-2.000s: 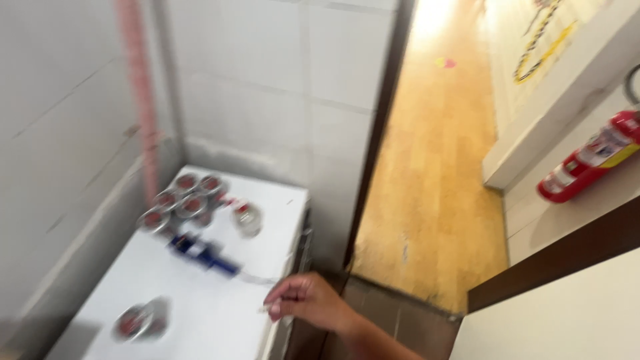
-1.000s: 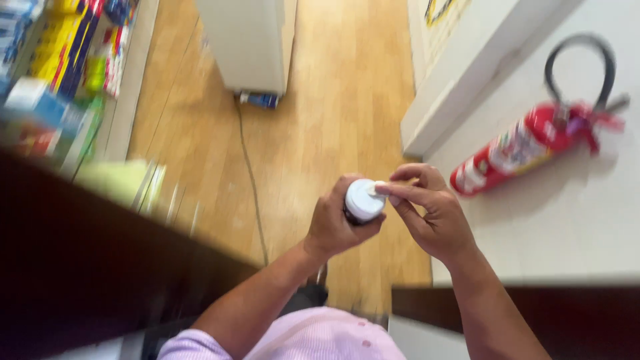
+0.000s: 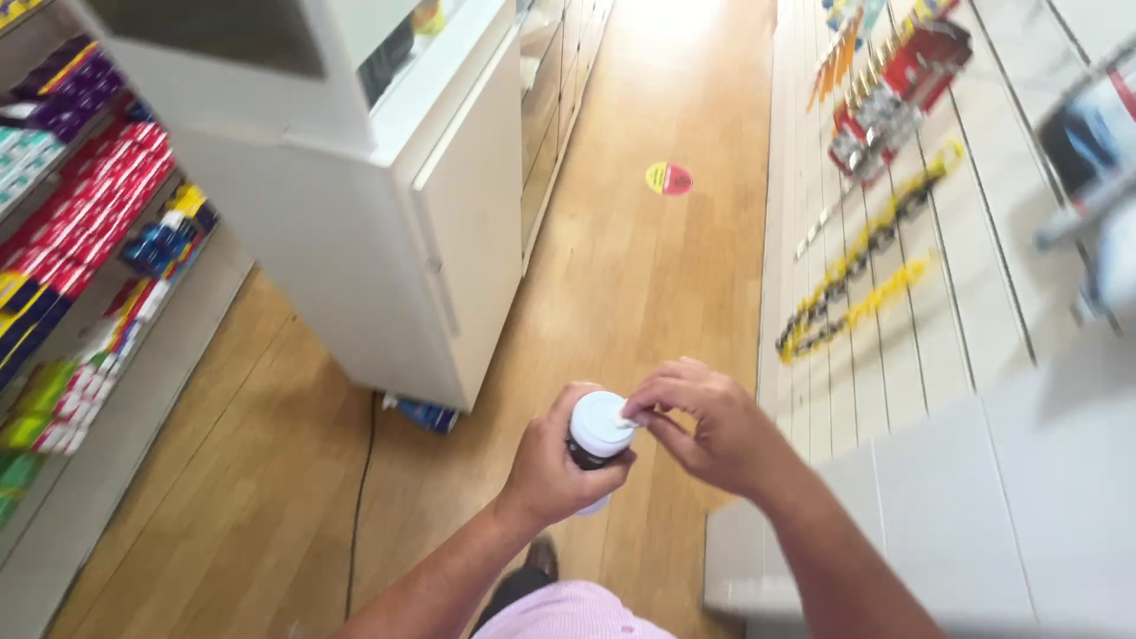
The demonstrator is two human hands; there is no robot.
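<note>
My left hand [image 3: 550, 466] is wrapped around a white plastic container [image 3: 602, 424] with a round white lid and a dark label band, held upright-ish at the lower middle. The fingertips of my right hand [image 3: 697, 422] pinch a small white piece [image 3: 627, 421] at the lid's right edge. Whether that piece is a wipe or part of the lid, I cannot tell. The container's lower part is mostly behind my left fingers.
Shelves with packaged goods [image 3: 80, 231] line the left. A white cabinet [image 3: 346, 231] stands ahead, a dark cable [image 3: 361, 506] by its base. Yellow and black plastic chains [image 3: 865, 257] hang on the slatted wall at right. A white counter [image 3: 967, 506] is at lower right. The floor [image 3: 657, 266] is wood.
Two seconds ago my right hand was beside a white surface with several round tins; now both hands are at the container. The view has swung to the shop aisle, and the fire extinguisher is out of view.
</note>
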